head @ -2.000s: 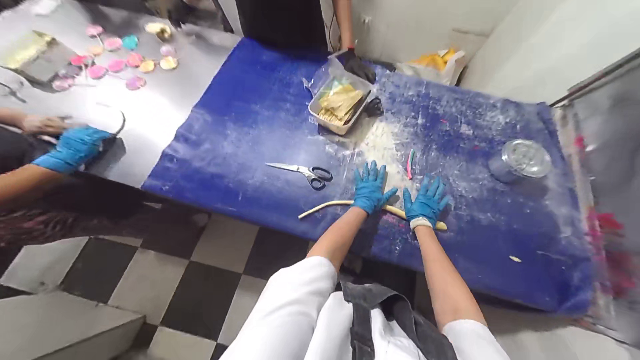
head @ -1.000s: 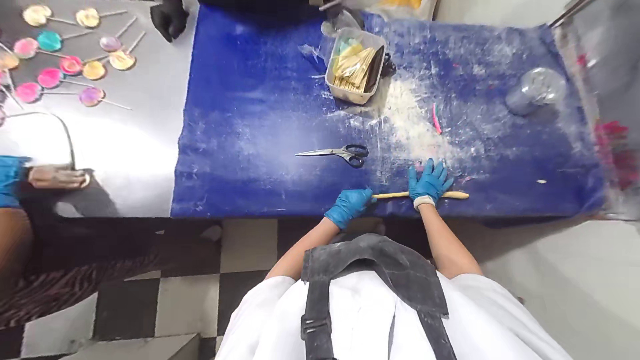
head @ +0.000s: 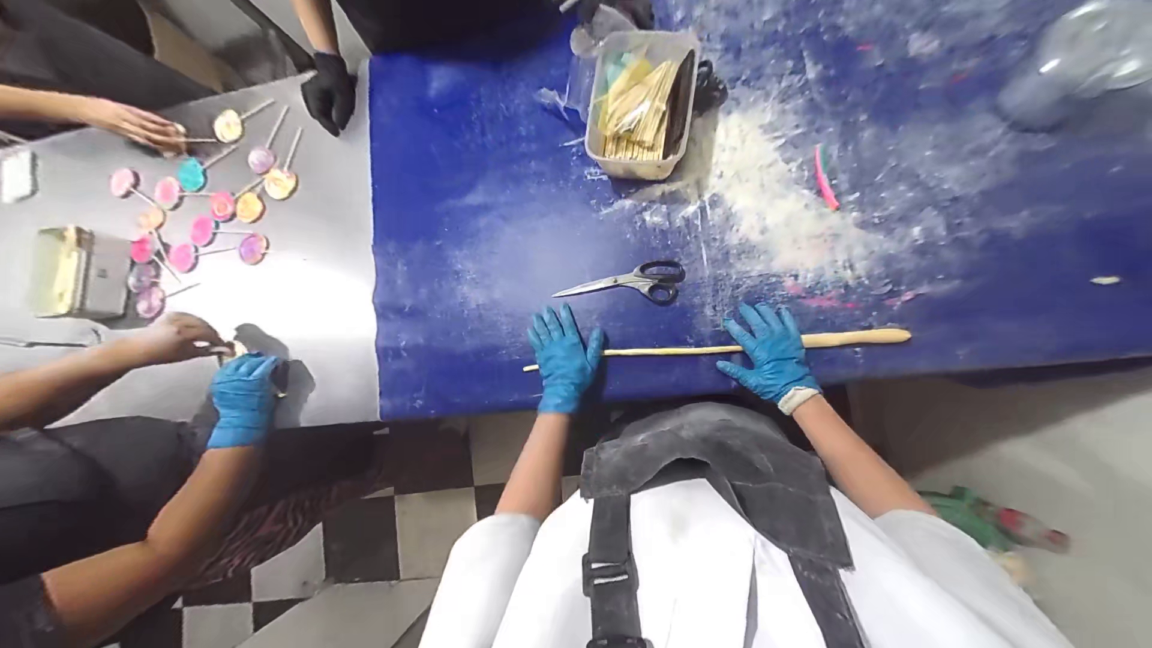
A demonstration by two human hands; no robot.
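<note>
A long pale-yellow rope of candy or dough lies along the near edge of the blue table cover, thin at its left end and thicker at its right. My left hand, in a blue glove, rests flat with spread fingers over the thin end. Farther right, my right hand, gloved too, lies flat over the rope where it thickens. Just beyond my hands are scissors with dark handles. White powder covers part of the surface, and a short pink and green strip lies beside it.
A plastic tub of flat wooden sticks stands at the far side; a clear container is at the far right. On the metal table at left lie several lollipops. Co-workers' hands are there, one in a blue glove, one in black.
My hands are farther apart, and the rope's thin part between them is longer. My left hand, closed around the rope's left end one second ago, now lies flat with spread fingers.
</note>
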